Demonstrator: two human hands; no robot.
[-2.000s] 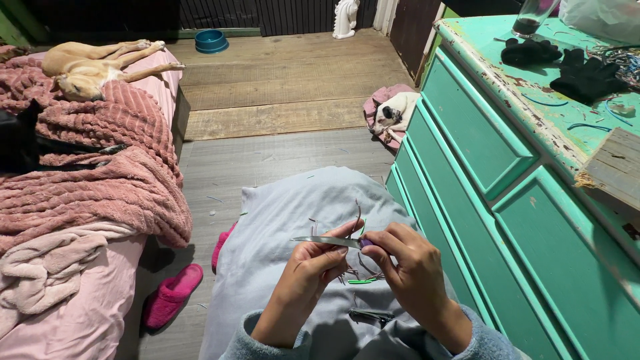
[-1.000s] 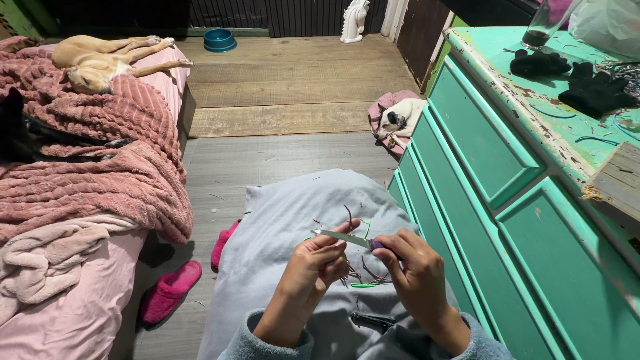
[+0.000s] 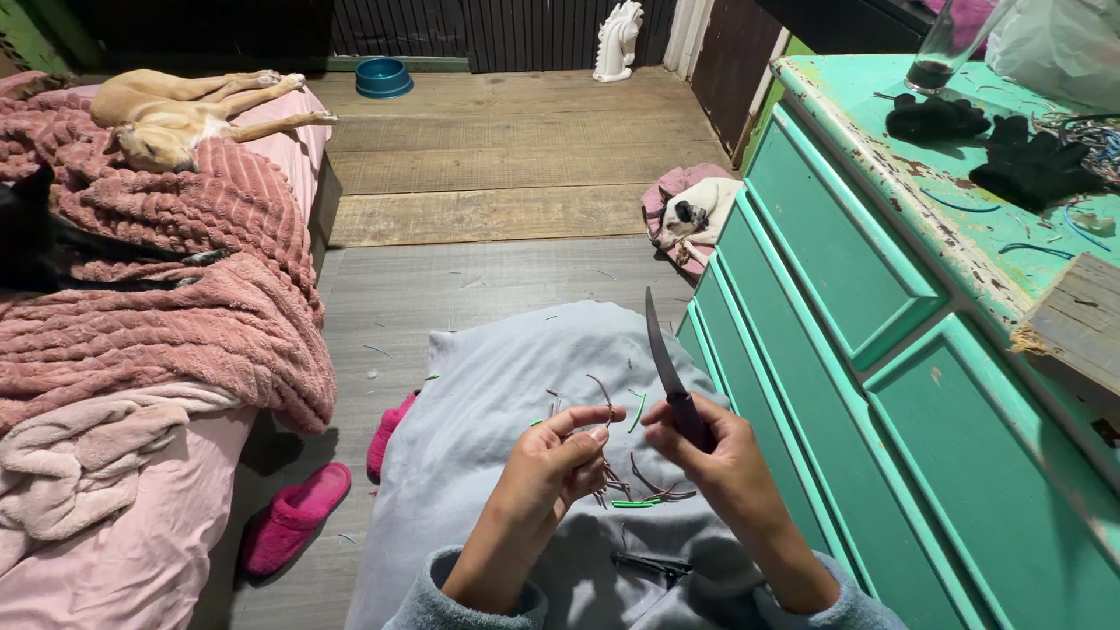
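Observation:
My left hand (image 3: 560, 459) pinches a thin brown wire (image 3: 601, 390) between thumb and forefinger. In my right hand (image 3: 713, 446) is a knife (image 3: 667, 363) with a dark purple handle, its curved blade pointing up and standing apart from the wire. Both hands are over a light blue-grey cloth (image 3: 490, 394) on my lap. Brown wire pieces (image 3: 656, 490) and a green wire piece (image 3: 636, 504) lie on the cloth between my wrists. Nearer to me lies a small black tool or clip (image 3: 652, 567); its kind is unclear.
At right, a green dresser (image 3: 840, 236) bears black gloves (image 3: 1032, 166), a glass (image 3: 932, 70), a wood block (image 3: 1081, 315) and wires. A dog (image 3: 709, 206) lies beside it. More dogs lie on the bed (image 3: 166, 490) at left. A pink slipper (image 3: 293, 521) is on the floor.
The knife has moved off the wire and turned from lying across my left fingers to pointing up. My left hand still pinches a wire.

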